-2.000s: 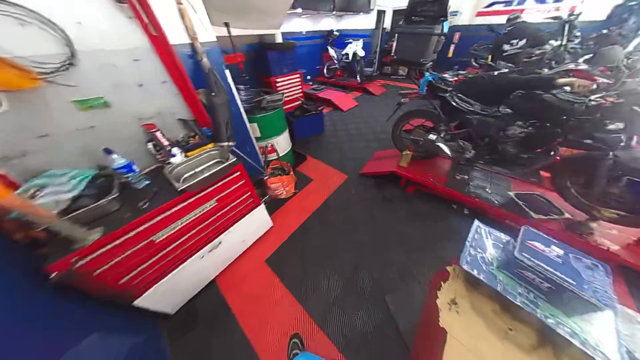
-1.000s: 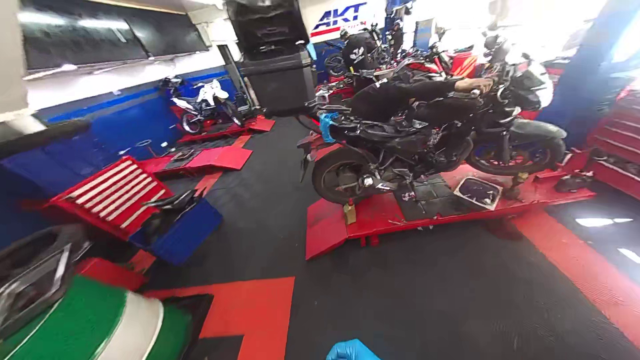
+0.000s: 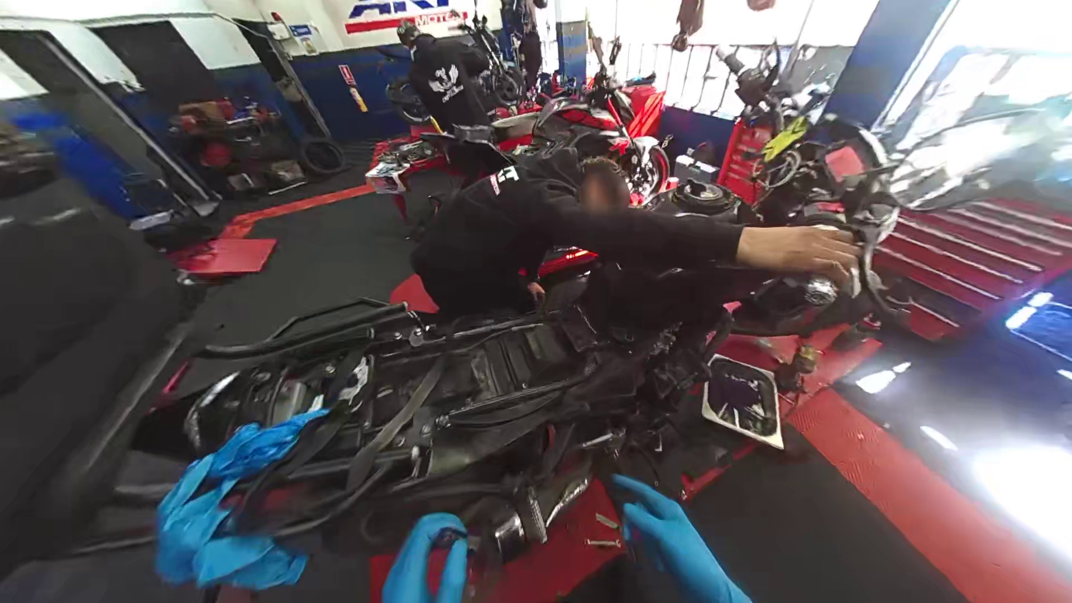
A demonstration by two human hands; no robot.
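A partly stripped motorcycle frame (image 3: 502,368) stretches across the middle, its seat area bare. My left hand (image 3: 425,557), in a blue glove, is at the bottom centre with its fingers curled round a small dark object that I cannot make out. To the right, my right hand (image 3: 670,536), also gloved, reaches beside the motorcycle with its fingers extended; whether it holds anything is unclear. Crumpled blue gloves (image 3: 226,502) hang over the tail of the frame. Below the frame is the exhaust (image 3: 523,519).
A co-worker in black (image 3: 519,226) bends over the far side, one hand on the handlebar area. Another person (image 3: 448,79) stands farther back. A metal tray (image 3: 741,400) lies on the red lift (image 3: 825,343). A red tool cabinet (image 3: 971,260) stands at the right.
The view has moved up close to the black motorcycle, which stood farther off before. Both my gloved hands are now in view beside it.
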